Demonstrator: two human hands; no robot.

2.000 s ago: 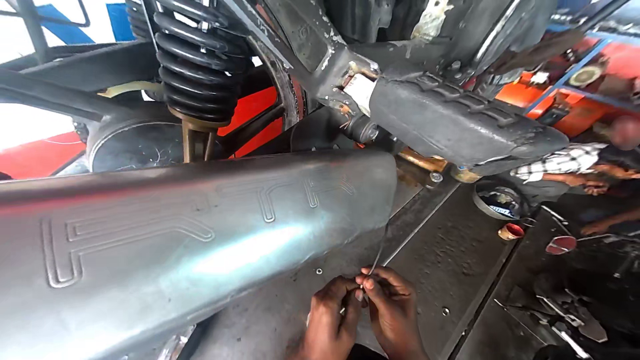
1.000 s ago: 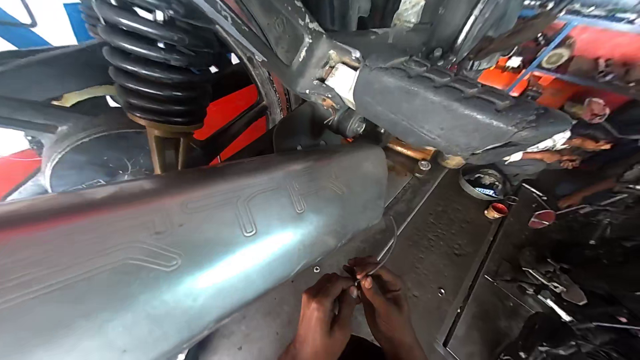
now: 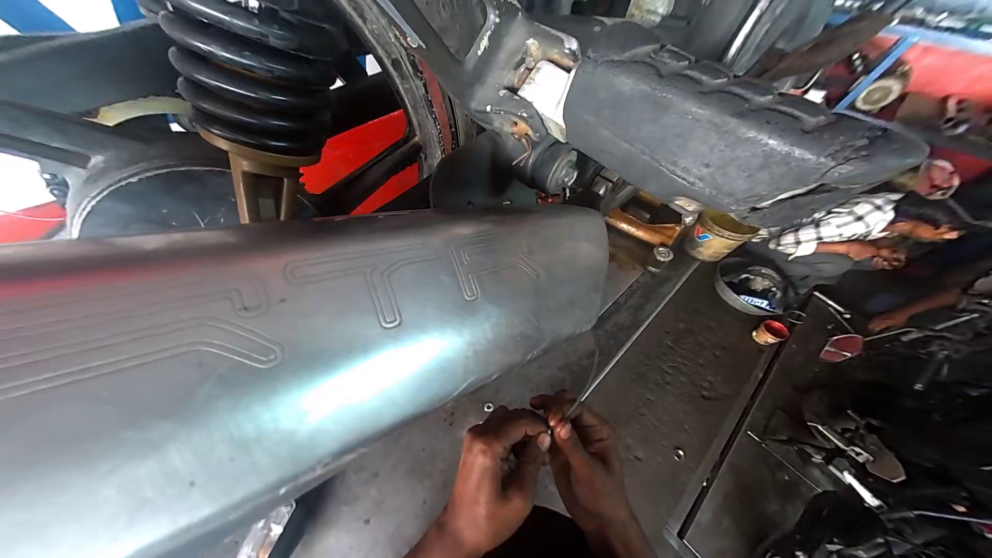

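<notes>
My left hand (image 3: 500, 465) and my right hand (image 3: 585, 457) meet below the rear end of a motorcycle's grey metal exhaust cover (image 3: 434, 310). Between the fingertips of both hands is a small dark piece at the end of a thin cable or wire (image 3: 595, 364). That cable curves up toward the cover's edge, where its far end is hidden. What the small piece is cannot be told. A rubber-covered footrest (image 3: 721, 132) juts out above, and a black coil spring (image 3: 244, 85) stands at the upper left.
Small nuts (image 3: 488, 407) lie on the grey metal platform (image 3: 651, 411). Farther right are a yellowish bucket (image 3: 721, 235), a dark round pan (image 3: 752, 287), a small red-lined cup (image 3: 769, 332) and motorcycle parts (image 3: 852, 449). A person in a checked shirt (image 3: 841, 225) sits beyond, beside other motorcycles.
Both hands stay together at the cable's end, with the fingers slightly shifted. The cable bowed outward a second ago and now hangs closer to the cover. The view has shifted, bringing the bucket into sight.
</notes>
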